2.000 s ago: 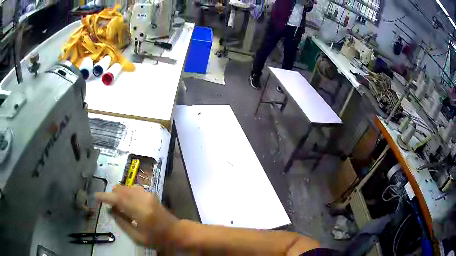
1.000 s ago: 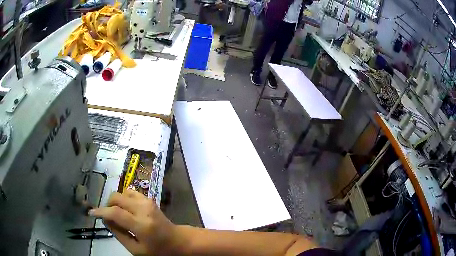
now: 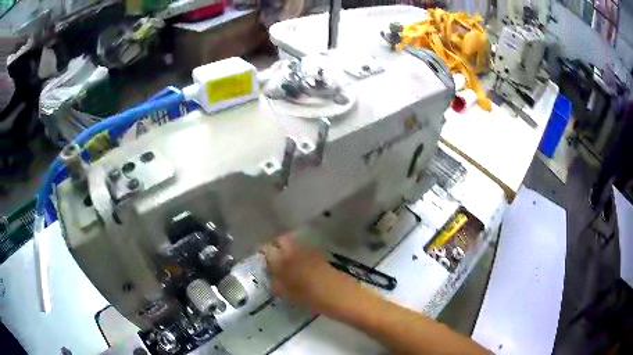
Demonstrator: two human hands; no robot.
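The off-white sewing machine head (image 3: 229,166) fills the middle and left. My right hand (image 3: 295,267) is blurred, low in front of the machine arm and over the bed, with its fingers bent together. No thread shows at the fingertips; I cannot tell if they hold one. Two ribbed tension knobs (image 3: 221,294) are to the left of my hand. Shiny round metal hook parts (image 3: 170,340) lie below them. Black thread snips (image 3: 364,270) lie on the bed just right of my hand, partly behind it. My left hand is out of the picture.
A blue air hose (image 3: 104,128) runs behind the head to a white box with a yellow label (image 3: 229,87). A cut-out tray (image 3: 454,239) holds a yellow item and small parts. Yellow-orange strips (image 3: 451,41) and another machine (image 3: 519,55) stand behind. A dark-clothed person is at the right edge.
The view has swung left, bringing the needle end and hose into sight. My right hand has moved from near the handwheel end to left of the snips, closer to the tension knobs.
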